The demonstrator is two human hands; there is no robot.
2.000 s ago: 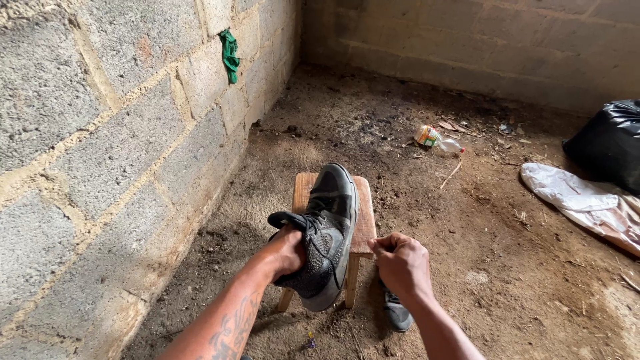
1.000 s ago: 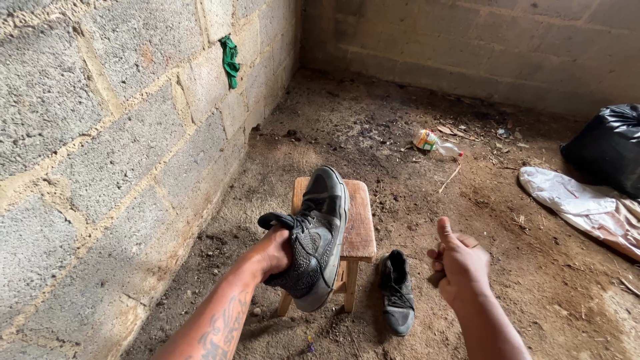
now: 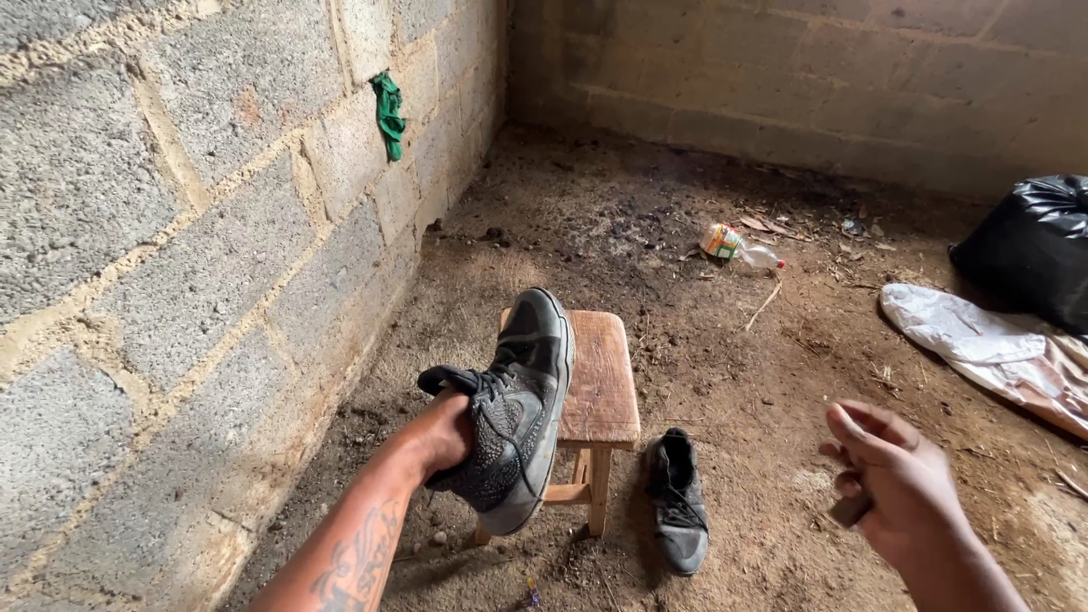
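Observation:
My left hand (image 3: 446, 429) is pushed into the opening of a black and grey sneaker (image 3: 531, 408) and holds it up, toe pointing away and sole turned to the right, over a small wooden stool (image 3: 599, 374). The fingers are hidden inside the shoe. Loose laces hang down its side. My right hand (image 3: 892, 476) is off to the right above the dirt floor, fingers curled around a small dark brown piece whose kind I cannot tell. The other sneaker (image 3: 680, 506) lies on the floor to the right of the stool.
A concrete block wall (image 3: 212, 280) runs along the left, with a green cloth (image 3: 388, 116) stuck to it. Farther back lies a plastic bottle (image 3: 739, 246). At the right are a black plastic bag (image 3: 1033, 246) and a whitish cloth or sack (image 3: 977, 340).
My right hand has moved from beside the stool out to the right, uncovering the sneaker on the floor. My left hand still holds its sneaker over the stool.

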